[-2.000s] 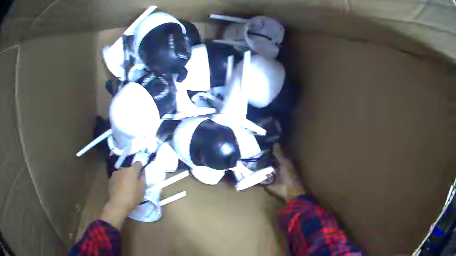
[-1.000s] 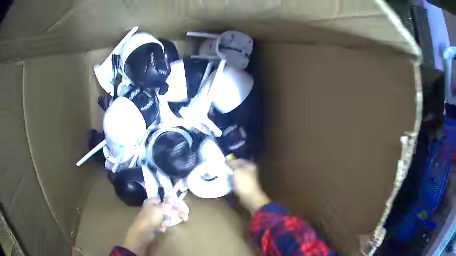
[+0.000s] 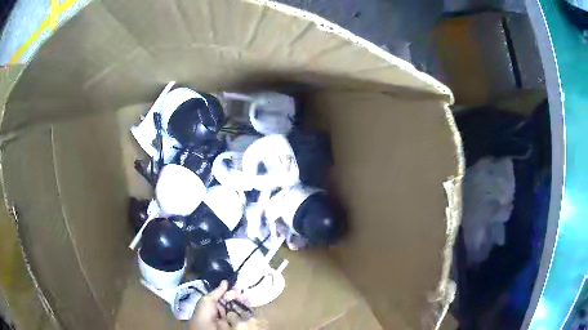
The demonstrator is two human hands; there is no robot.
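Note:
A tangled pile of white security cameras with black domes (image 3: pixel 182 190) lies in a large open brown carton (image 3: pixel 393 187). White antennas and thin black cables stick out between them. My left hand (image 3: pixel 214 310), low in the picture, has its fingers closed around thin black cables (image 3: pixel 237 308) beside a white camera base (image 3: pixel 264 289). A blurred skin-coloured patch at the bottom edge may be my right hand (image 3: pixel 250 323); its grip cannot be made out. One camera (image 3: pixel 316 216) lies at the right of the pile, dome facing right.
The carton's ragged rim (image 3: pixel 454 155) curves round the right. Beyond it are a brown box (image 3: pixel 474 55), a crumpled pale heap (image 3: pixel 490 206) and a green bench top (image 3: pixel 574 193) with a pale edge. Grey floor with a yellow line (image 3: pixel 39 35) shows at top left.
The view has shifted right, showing the bench. Cameras at the front of the pile have been turned and shifted. My right hand has left the right side of the pile; my left hand holds cables.

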